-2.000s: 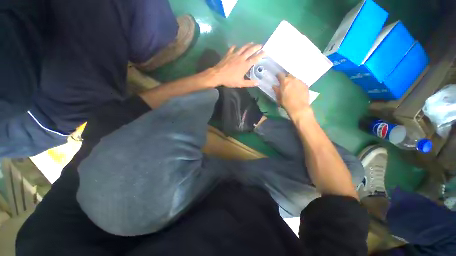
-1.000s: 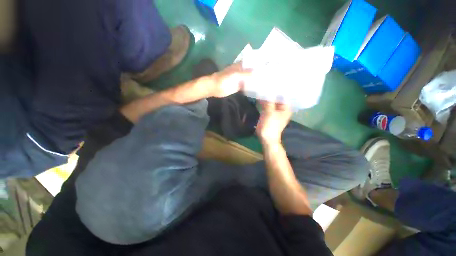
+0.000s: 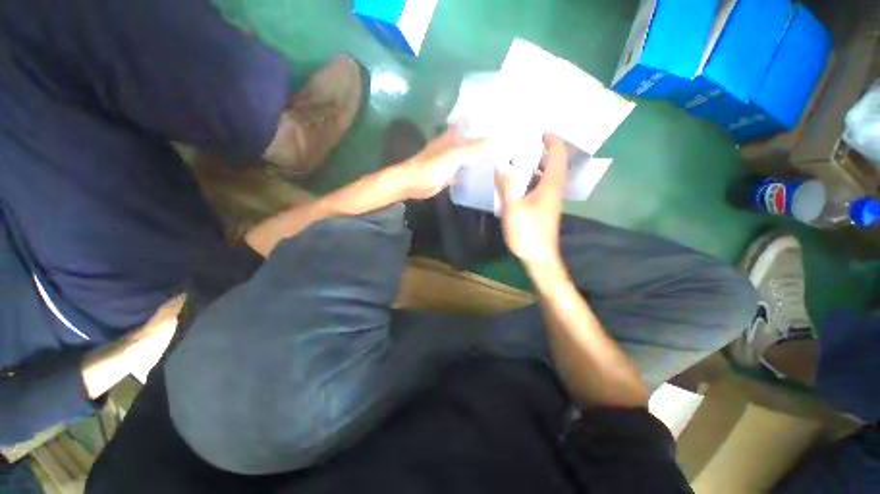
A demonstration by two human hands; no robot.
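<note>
An open retail carton (image 3: 569, 96) with white flaps spread out is in front of me, its inside washed out by glare. My left hand (image 3: 442, 162) holds the carton at its left side. My right hand (image 3: 533, 207) is at the carton's near side, thumb and fingers around a small white object (image 3: 524, 166). Glare hides what this object is. A flap (image 3: 589, 178) sticks out to the right of my right hand.
Closed blue cartons (image 3: 728, 68) stand at the upper right, and another blue carton (image 3: 391, 21) at the top. Bottles (image 3: 806, 201) lie at the right by brown boxes. A person's leg and shoe (image 3: 318, 116) are at the left; another shoe (image 3: 777, 294) is at the right.
The carton has turned, and its flaps now spread apart. My right hand has moved from under its near edge to gripping a small white object. A person's hand now shows at the lower left.
</note>
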